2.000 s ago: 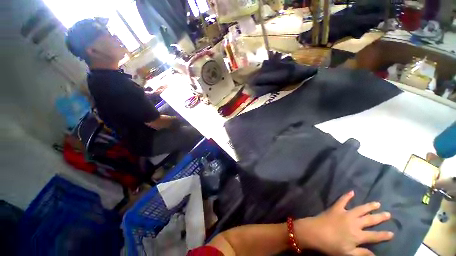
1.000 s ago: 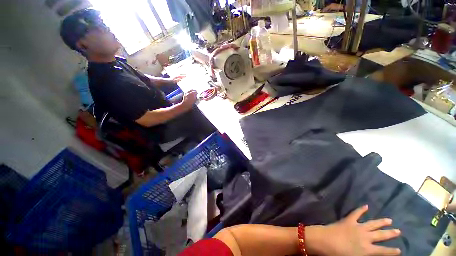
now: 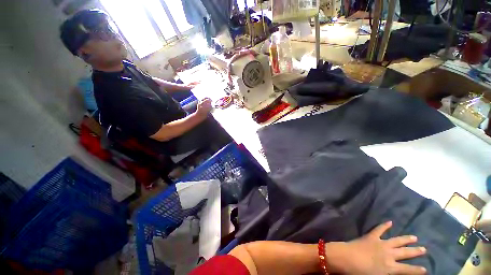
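A large dark grey-black cloth panel point(image 3: 334, 182) lies over the white sewing table point(image 3: 420, 161) and hangs over its near edge towards the basket. My left hand point(image 3: 385, 253), with a red bead bracelet at the wrist, lies flat on the cloth at the lower right, palm down, fingers spread. It presses on the cloth and grips nothing. The presser foot area point(image 3: 475, 233) shows at the right edge, just beyond my fingertips, with a small yellow-green piece beside it. The rest of the machine is cut off. My right hand is not in view.
A blue plastic basket point(image 3: 156, 215) with pale scraps stands below the table; more blue crates point(image 3: 64, 215) stand at far left. A person in dark clothes point(image 3: 134, 102) sits at left beside another sewing machine point(image 3: 252, 78). A dark cloth bundle point(image 3: 328, 83) lies at the table's far end.
The view first swung left, shifting the scene right, then nearly settled. The seated person's head and arms have moved. My left hand stays flat on the cloth.
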